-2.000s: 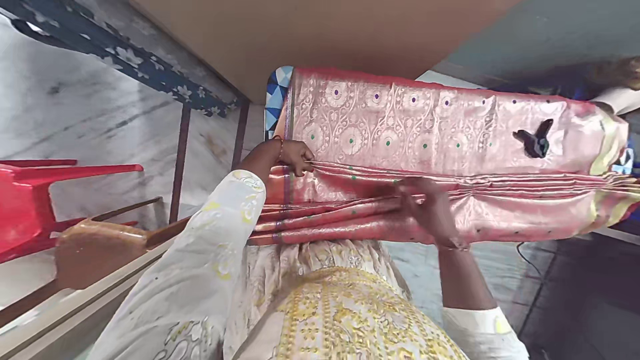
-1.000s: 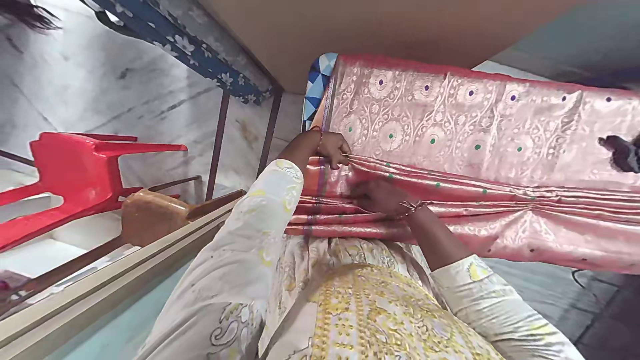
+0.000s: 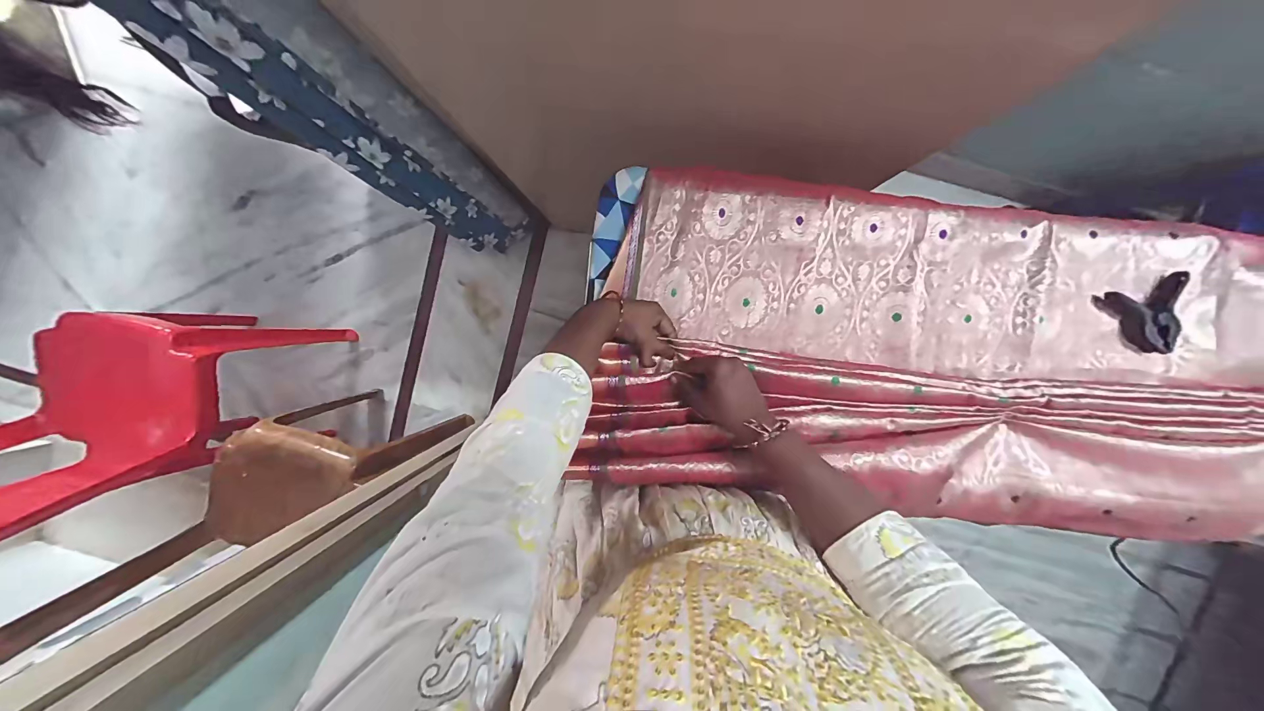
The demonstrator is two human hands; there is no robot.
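A pink and red brocade cloth (image 3: 839,257), woven with silvery floral motifs, lies over a long board whose blue and white patterned cover (image 3: 613,222) shows at the left end. Its near half is gathered into lengthwise pleats (image 3: 889,400). My left hand (image 3: 644,328) pinches the gathered folds near the cloth's left border. Just to its right and nearer my body, my right hand (image 3: 723,393) has its fingertips on the same folds, close to the left fingers. A black clip-like object (image 3: 1145,314) rests on the flat part of the cloth at the right.
Left of me stand a red plastic chair (image 3: 128,385) and a brown chair (image 3: 281,474), beyond a wooden-edged counter or frame (image 3: 267,553). A blue floral curtain (image 3: 365,148) hangs at the upper left. A dark cable (image 3: 1141,573) runs on the floor at the lower right.
My right hand was farther right along the pleats two seconds ago; it has moved left, close beside my left hand. My left hand stays at the border end. The view has shifted.
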